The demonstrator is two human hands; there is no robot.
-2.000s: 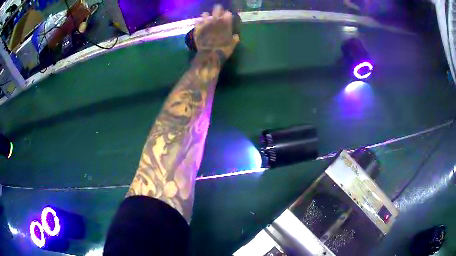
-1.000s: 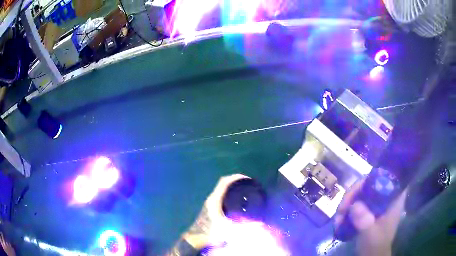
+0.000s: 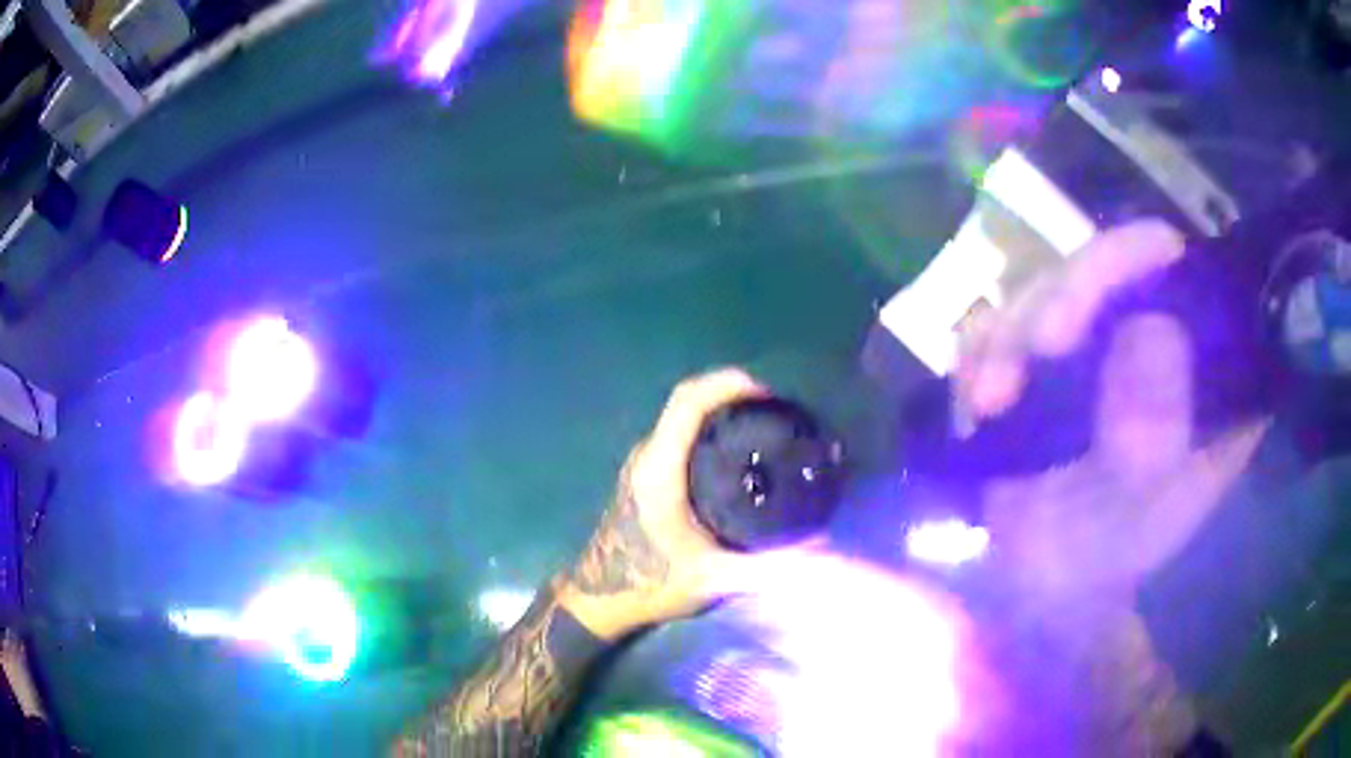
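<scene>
My left hand (image 3: 674, 511) is closed around a black cylindrical lamp housing (image 3: 763, 474). The housing's dark round end faces up and shows small bright screw points. A strong white and pink glare covers the area just below it. My right hand (image 3: 1126, 430) is strongly blurred, to the right of the housing and in front of the white screw feeder (image 3: 948, 289). Its fingers look spread around a dark, blurred area, and I cannot tell whether it holds something. A round bluish-dark shape (image 3: 1322, 304), possibly the screwdriver's end, is at the right edge.
Lit lamp units glow at the left (image 3: 267, 370) and lower left (image 3: 304, 629) on the green bench (image 3: 489, 296). A black lamp (image 3: 145, 222) lies at the upper left. Another lit ring (image 3: 1203, 15) is at the top right. Coloured flare covers the top. A yellow strip (image 3: 1326, 718) is at the lower right.
My left hand came back from the bench's far edge and now holds the housing upright. My right hand came into view and moved up beside the feeder. The view has shifted.
</scene>
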